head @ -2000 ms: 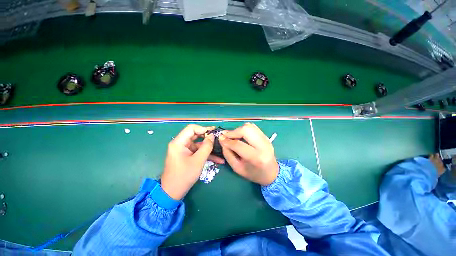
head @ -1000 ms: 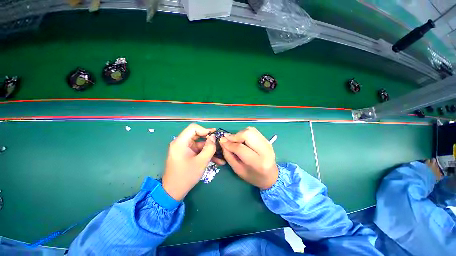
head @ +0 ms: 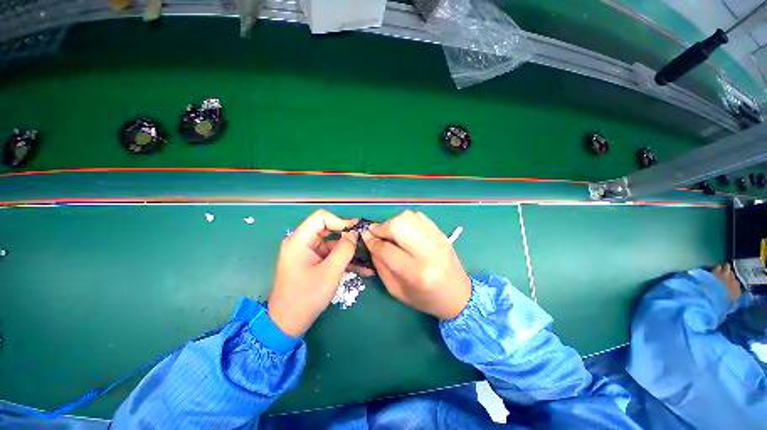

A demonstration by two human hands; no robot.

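Observation:
A round black unit (head: 362,245) is held between both hands at the middle of the view, mostly covered by the fingers. My left hand (head: 311,273) grips its left side, with a blue band on the wrist. My right hand (head: 419,262) has its thumb and fingertips pinched at the unit's top edge; whether they hold a small piece is hidden. A heap of small white pieces (head: 348,291) lies on the green mat just below the hands. A thin pale strip (head: 456,234) lies right of my right hand, partly hidden by it.
Several round black units (head: 203,123) lie spaced on the green conveyor belt (head: 336,101). Two white bits (head: 249,220) lie near the belt edge. Beyond are a metal rail with a plastic bag (head: 479,42), a white box (head: 346,13) and a black-handled tool (head: 691,58). A person's blue sleeve (head: 685,336) is at right.
The units on the belt have shifted right, relative to the bench. Both hands stay at the same place on the held unit, with slight finger movement.

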